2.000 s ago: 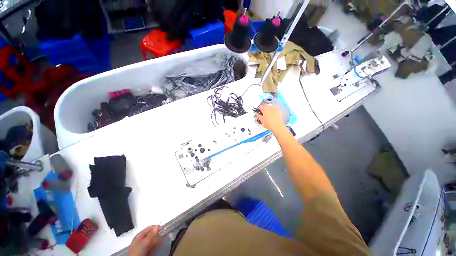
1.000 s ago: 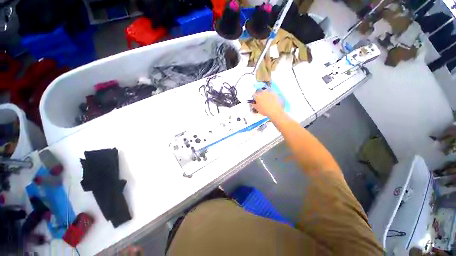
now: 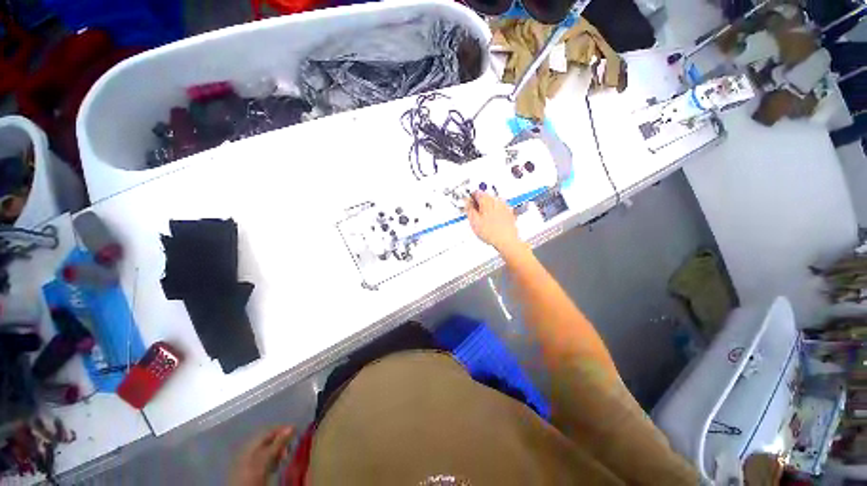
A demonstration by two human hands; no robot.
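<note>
The white sewing machine (image 3: 437, 211) with a blue stripe sits on the long white table (image 3: 304, 180). My right hand (image 3: 491, 220) is at the top of the machine, its fingertips on or close to small parts midway along the body; whether it holds something cannot be told. My left hand (image 3: 263, 454) is low and blurred near the bottom edge, below the table front, beside my body; its fingers are unclear. A loose heap of dark cords (image 3: 440, 133) lies behind the machine.
Black cut pieces (image 3: 211, 280) and a red calculator or phone (image 3: 149, 375) lie on the left. A white trough (image 3: 124, 121) with dark and grey material runs behind the table. Tan fabric (image 3: 551, 59) lies at the back. A second machine (image 3: 697, 106) stands right. A blue crate (image 3: 485, 356) is below.
My right hand has moved from the machine's right end leftward to the middle of its top. My left hand has left the table's front edge and is now lower. The view has shifted downward.
</note>
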